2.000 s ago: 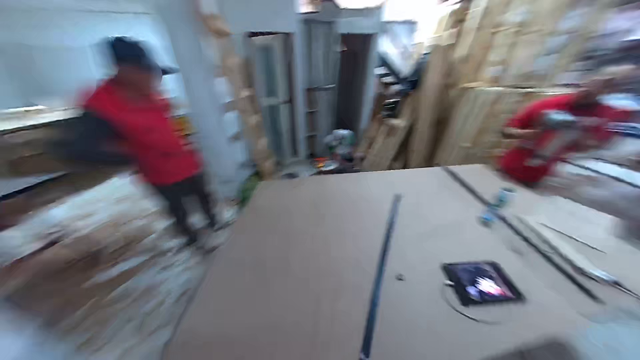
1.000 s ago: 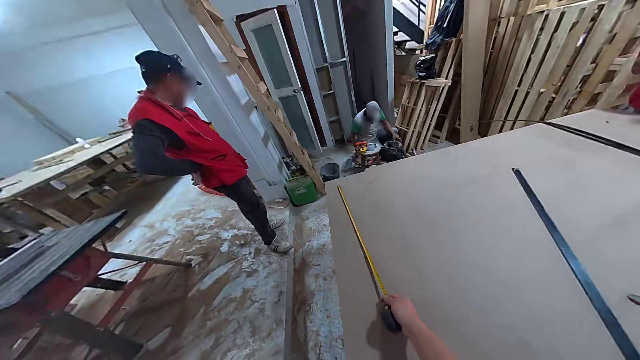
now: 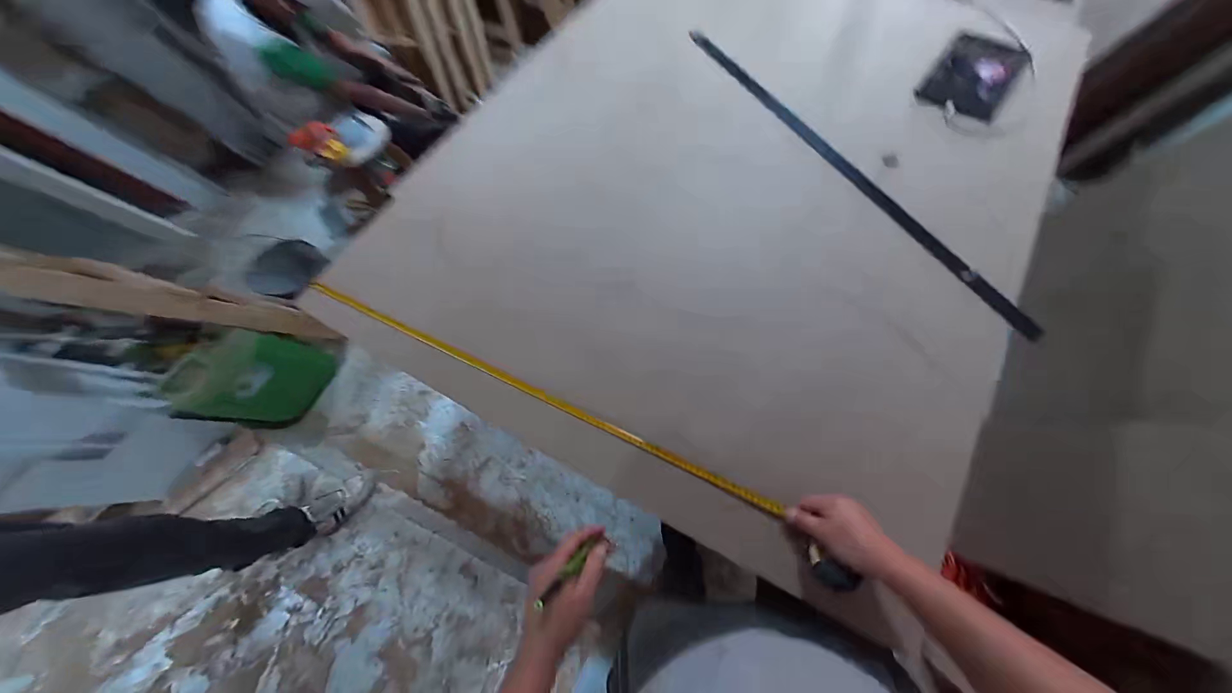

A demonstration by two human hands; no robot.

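Observation:
My right hand (image 3: 842, 534) grips a tape measure at the board's near edge. The yellow tape blade (image 3: 549, 397) runs out from it along the side of the large pale board (image 3: 616, 241) to the far left corner. The dark tape case (image 3: 831, 573) shows below my fingers. My left hand (image 3: 568, 587) is off the board's edge, above the floor, with a green marker or pencil (image 3: 575, 561) between its fingers. A dark metal straight bar (image 3: 866, 183) lies across the board, apart from both hands.
A black tablet (image 3: 974, 75) with a cable lies on the board's far right. Past the left corner are a green container (image 3: 255, 375), a dark bucket (image 3: 286, 267) and a wooden beam (image 3: 144, 294). One person's leg (image 3: 164, 549) is at left; another person (image 3: 318, 58) sits beyond the board.
My left hand has come into view with the green marking tool. More tape now extends from the case in my right hand. The view has turned strongly and tilted down.

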